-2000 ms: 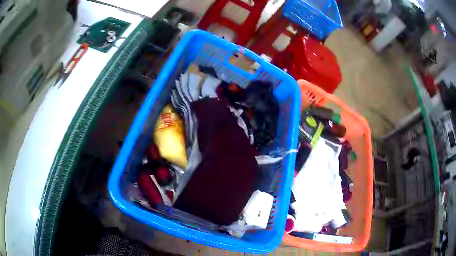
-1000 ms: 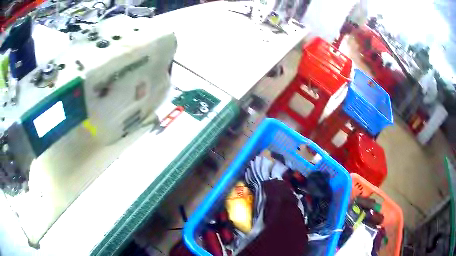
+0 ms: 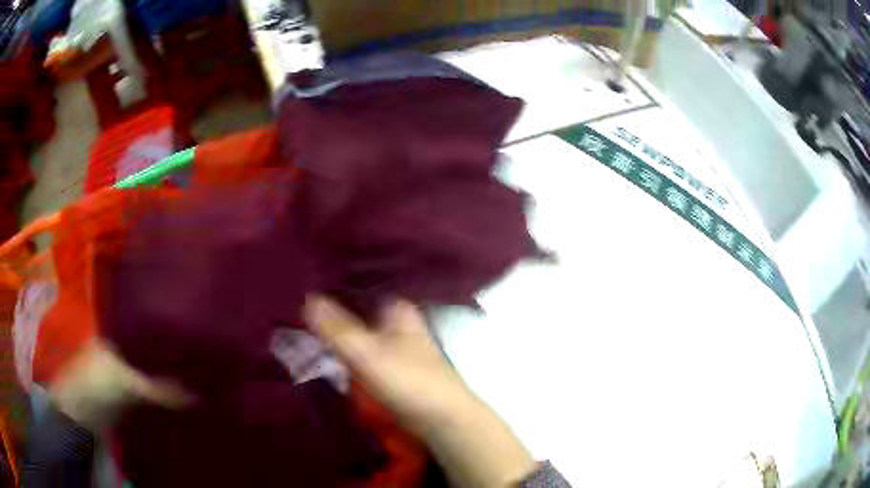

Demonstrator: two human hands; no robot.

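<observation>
Dark maroon cut pieces (image 3: 401, 181) lie in a loose pile over the basket side and the white table's left edge. More maroon cloth (image 3: 200, 286) hangs blurred over the orange cloth liner (image 3: 72, 286). My left hand (image 3: 110, 386) is blurred at lower left, its fingers on the lower edge of this cloth, which it appears to grip. My right hand (image 3: 382, 357) is at the pile's lower edge, fingertips against the maroon cloth; blur hides whether it grips. A small white-and-grey patterned piece (image 3: 310, 357) shows between the hands.
The white table (image 3: 630, 334) bears a green SEWPOWER band (image 3: 687, 205). A cream machine part (image 3: 754, 143) stands at right. A brown panel with a blue stripe (image 3: 458, 24) crosses the top. Red baskets (image 3: 134, 143) and a green rim (image 3: 157, 170) are at upper left.
The view has swung from the blue basket and sewing machine to the orange-lined basket and white table. Both hands have come into view at the maroon cloth.
</observation>
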